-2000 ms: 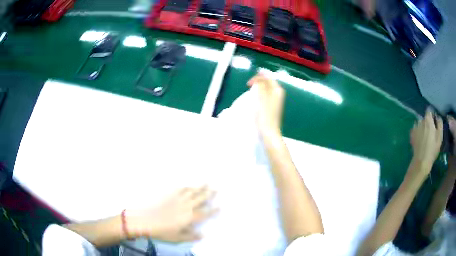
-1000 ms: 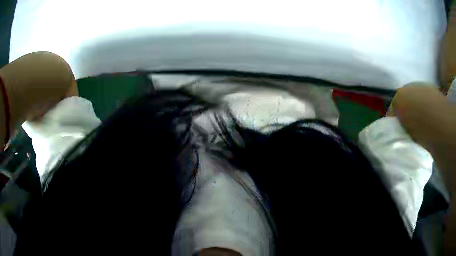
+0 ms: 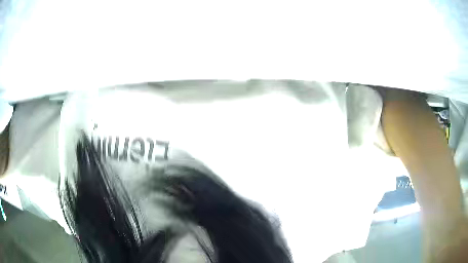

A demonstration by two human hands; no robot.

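A white sheet or mat [image 3: 231,41] fills the top of the view, overexposed, its lower edge running across the picture. It lies nearest the wearer. Neither my left hand nor my right hand can be made out. A bare forearm [image 3: 428,164] crosses the right side, its hand out of sight. A small bit of bare arm [image 3: 4,149] shows at the left edge. No phone part is in view.
The wearer's white shirt [image 3: 308,149] with dark printed letters [image 3: 136,147] fills the middle. Long dark hair [image 3: 220,205] hangs in front of it, blurred. A dark object with a bright band [image 3: 395,205] is at the lower right.
The view has swung from the green bench and red tray down to the wearer's body. The hands have left the picture. The shirt lettering now shows, and the picture is brighter.
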